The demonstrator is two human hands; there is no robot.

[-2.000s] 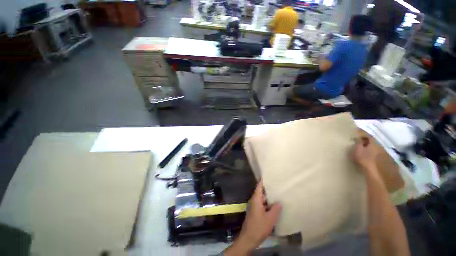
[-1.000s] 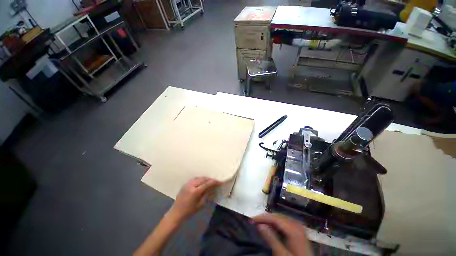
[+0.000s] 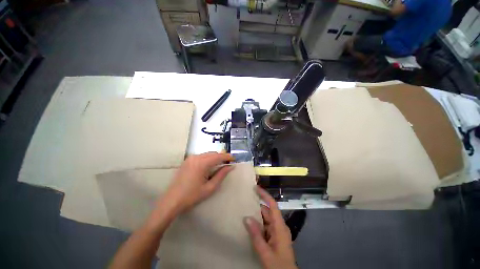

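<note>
A beige panel (image 3: 216, 220) lies in front of the black skiving machine (image 3: 300, 152), its far corner at the bright metal work area (image 3: 241, 149). My left hand (image 3: 197, 176) grips the panel near its far edge, thumb on top. My right hand (image 3: 271, 228) holds the panel's right edge, in front of the yellow strip (image 3: 284, 171). The fingers under the panel are partly hidden. The left stack of beige panels (image 3: 142, 128) lies left of the machine, partly covered by the held panel.
The right stack of panels (image 3: 368, 142) shows beige over brown. A black pen or knife (image 3: 216, 105) lies behind the machine on the white tabletop (image 3: 168, 84). A small hooked rod (image 3: 211, 130) is beside the machine. A metal stool (image 3: 196, 35) and a person in blue (image 3: 418, 26) are beyond.
A beige panel has come off the left stack and moved right to the machine. Both hands now hold it. The view has turned back right; the panel held earliest is no longer in my hands.
</note>
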